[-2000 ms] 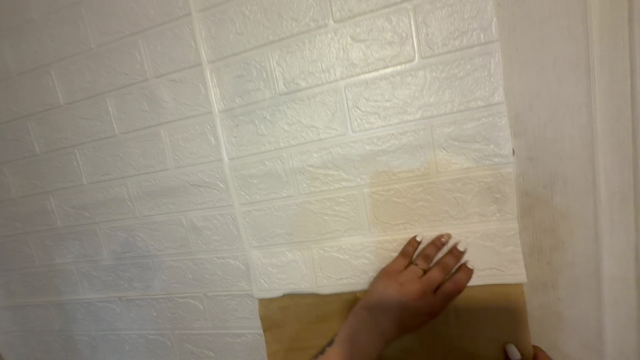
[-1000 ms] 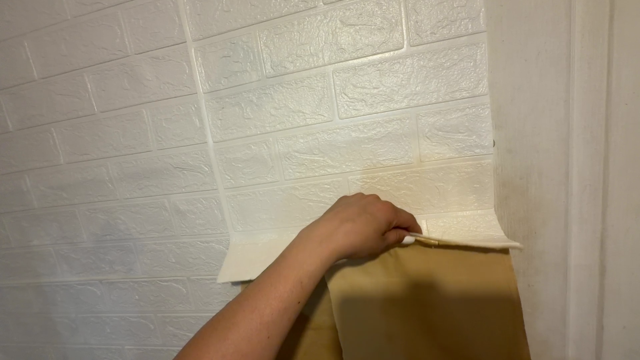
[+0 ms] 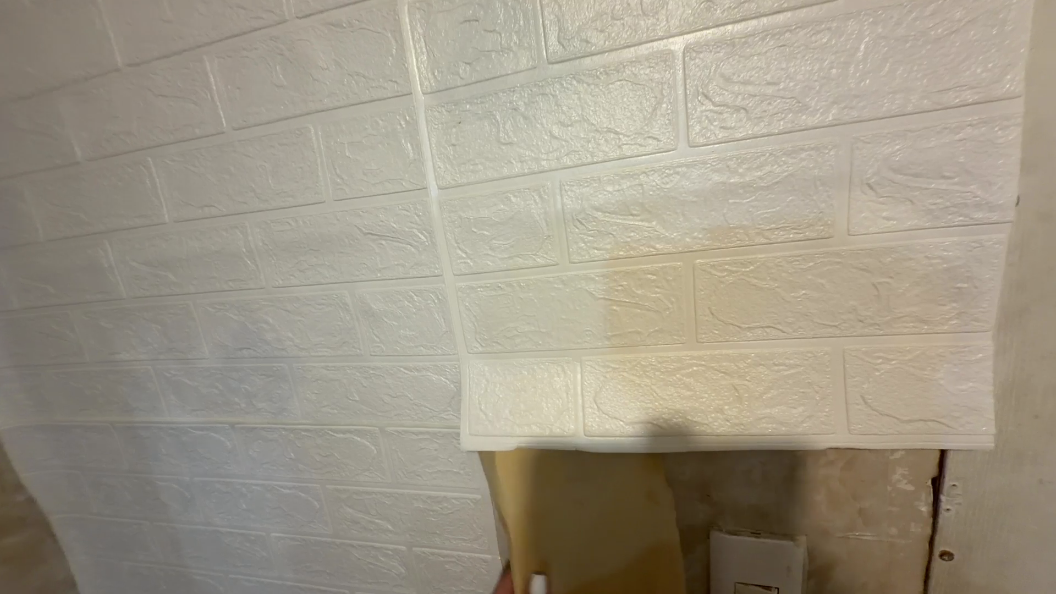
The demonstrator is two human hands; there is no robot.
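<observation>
A white foam wall panel with a brick pattern (image 3: 627, 305) covers the upper right, its lower edge lying across the wall. Under that edge hangs a strip of tan backing paper (image 3: 598, 511). At the bottom edge of the view, a bit of what seems to be my left hand (image 3: 504, 580) shows at the paper's left side, with one white fingernail over the paper; the fingers pinch it. The rest of this hand is hidden below the frame. My right hand is out of view.
More white brick-pattern panel (image 3: 247, 322) spreads over the left, meeting the right piece at a vertical seam. A light switch plate (image 3: 757, 561) sits on the bare, stained wall (image 3: 866, 503) at lower right. A pale door frame or trim board (image 3: 1006, 503) stands at the far right.
The hand that gripped the panel's lower edge has moved down to the bottom of the view. The panel's lower edge, folded outward before, hangs down. Backing paper covers less, exposing wall and switch plate.
</observation>
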